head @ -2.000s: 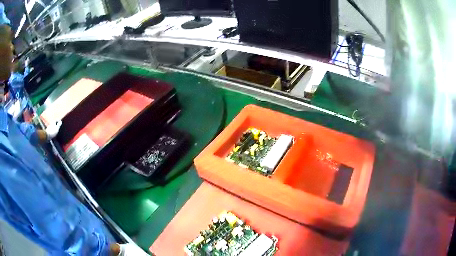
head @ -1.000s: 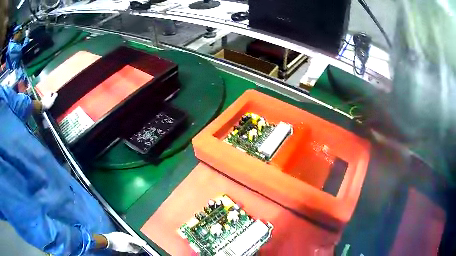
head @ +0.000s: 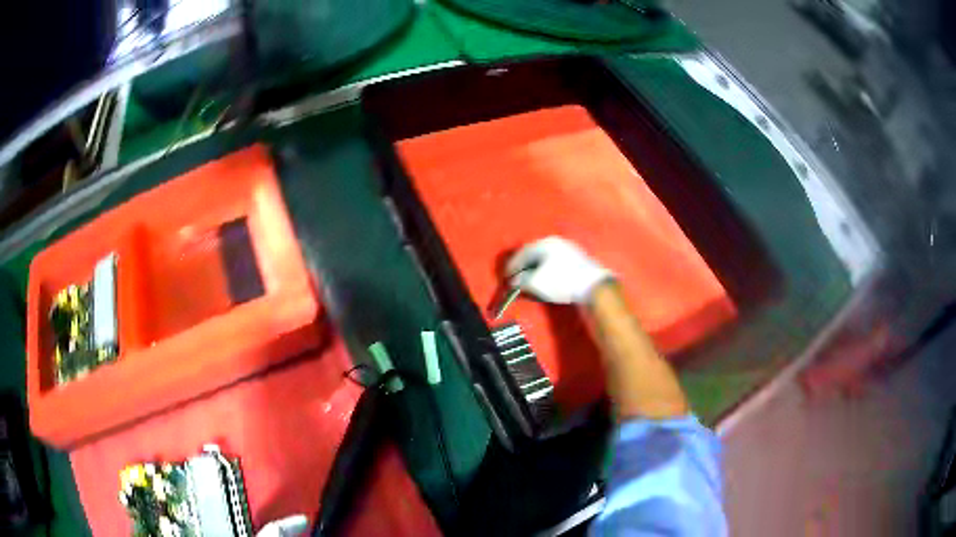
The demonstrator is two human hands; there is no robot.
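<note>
My right hand [head: 556,271], white-gloved, is over the red foam [head: 618,231] inside the black tote [head: 692,178]. Its fingertips pinch a thin grey metal bar [head: 507,303], just above a row of metal bars [head: 523,367] in the tote's near left corner. My left hand [head: 283,527], also white-gloved, is cut off by the bottom edge beside a circuit board [head: 168,501] with a silver heatsink [head: 216,498] on the red foam pad [head: 288,420]. Its grip is hidden.
A raised red foam fixture [head: 168,393] at left holds another board [head: 71,330]. A black electric screwdriver [head: 351,456] lies by the pad's right side. Two pale strips [head: 431,357] lie on the green mat between pad and tote. A metal rail [head: 807,173] edges the bench at right.
The view has swung right, bringing the tote, the screwdriver and both my hands into the picture. The co-worker in blue and the small screw tray are out of view.
</note>
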